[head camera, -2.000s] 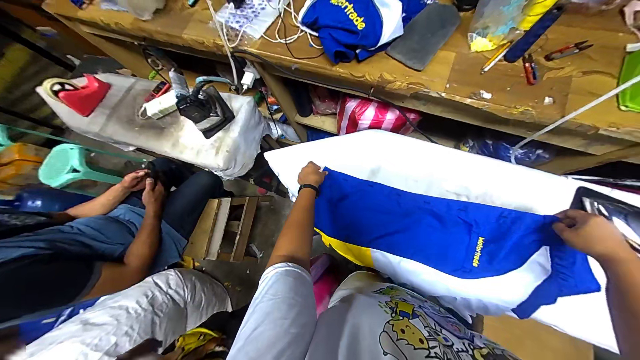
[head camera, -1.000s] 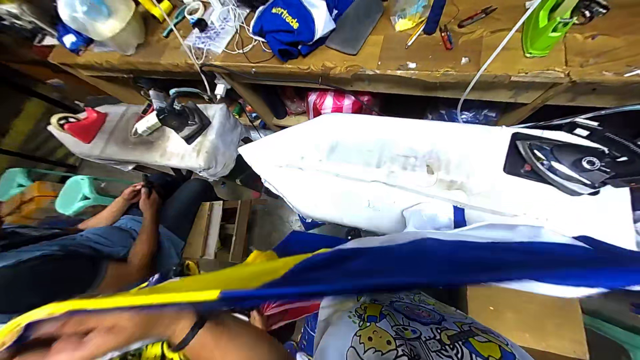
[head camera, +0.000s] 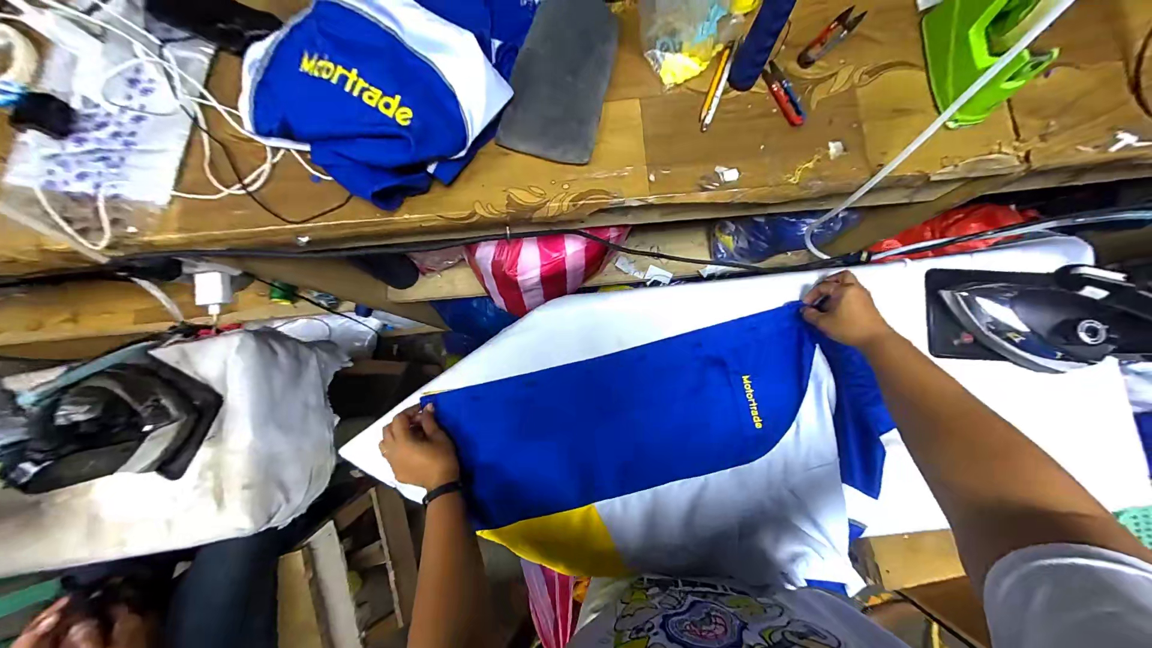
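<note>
A blue, white and yellow garment (head camera: 612, 405) with yellow lettering lies spread over a white-covered ironing board (head camera: 909, 396). Its lower part hangs over the board's near edge. My left hand (head camera: 421, 447), with a dark wristband, pinches the garment's left corner near the board's pointed end. The far right corner of the blue panel is pinched in my right hand (head camera: 841, 309). To the right of that hand, a black and silver iron (head camera: 1053, 319) rests on a dark pad on the board.
Another iron (head camera: 108, 418) lies on a second white-covered board (head camera: 261, 432) at left. Beyond, a wooden workbench (head camera: 630, 193) holds a folded blue garment (head camera: 378, 99), thread snips (head camera: 783, 94), pencils and a green plastic part (head camera: 976, 58). Another person's hands (head camera: 81, 621) are at lower left.
The garment, a blurred, raised strip of cloth one second ago, now lies spread on the board. My left hand has moved from the lower left to the board's pointed end. The view has shifted closer.
</note>
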